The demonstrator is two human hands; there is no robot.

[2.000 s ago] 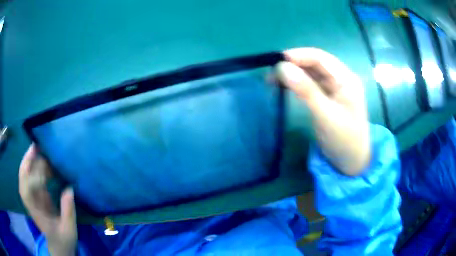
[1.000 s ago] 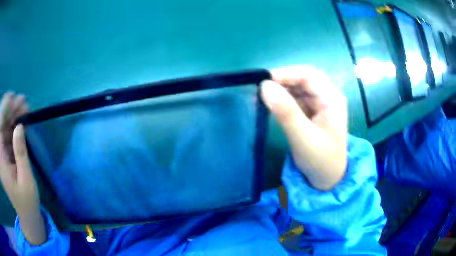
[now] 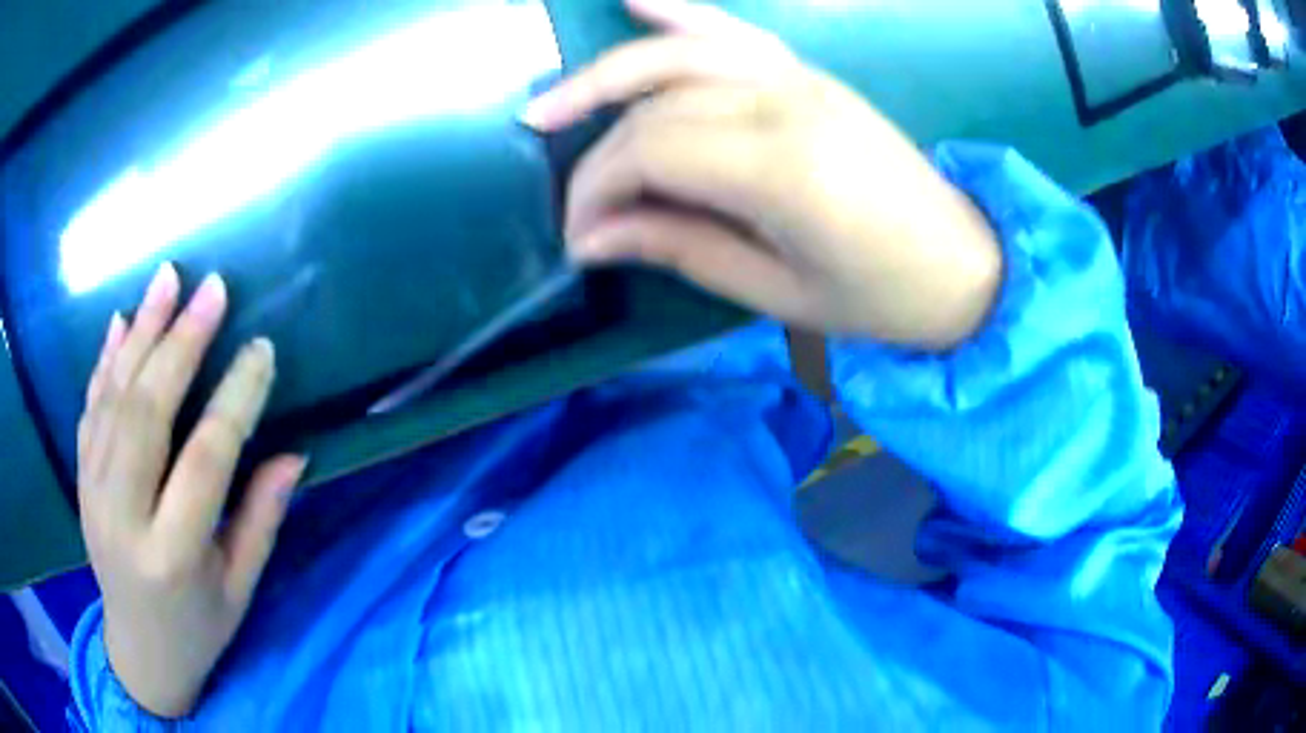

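Note:
A black-bordered touch panel [image 3: 416, 272] lies at the left on the green bench, with a strong white reflection across it. My left hand [image 3: 172, 473] rests on its lower left part, fingers spread, gripping nothing. My right hand [image 3: 759, 186] is at the panel's right edge, its thumb and fingers pinching the end of a thin pale strip or film edge [image 3: 473, 345]. This slants down to the left over the panel's lower border. I cannot tell whether it is a strip or the edge of a wider film. My right hand hides part of the right border.
More black-bordered panels [image 3: 1124, 55] lie in a row at the upper right of the green bench [image 3: 888, 72]. A blue sleeve [image 3: 1217, 244] of another person is at the right, below the bench edge. My blue smock fills the lower middle.
The panel was held tilted in both hands and now lies on the bench, farther up in view. My left hand has opened onto its surface. My right hand has moved from its corner to the pale strip.

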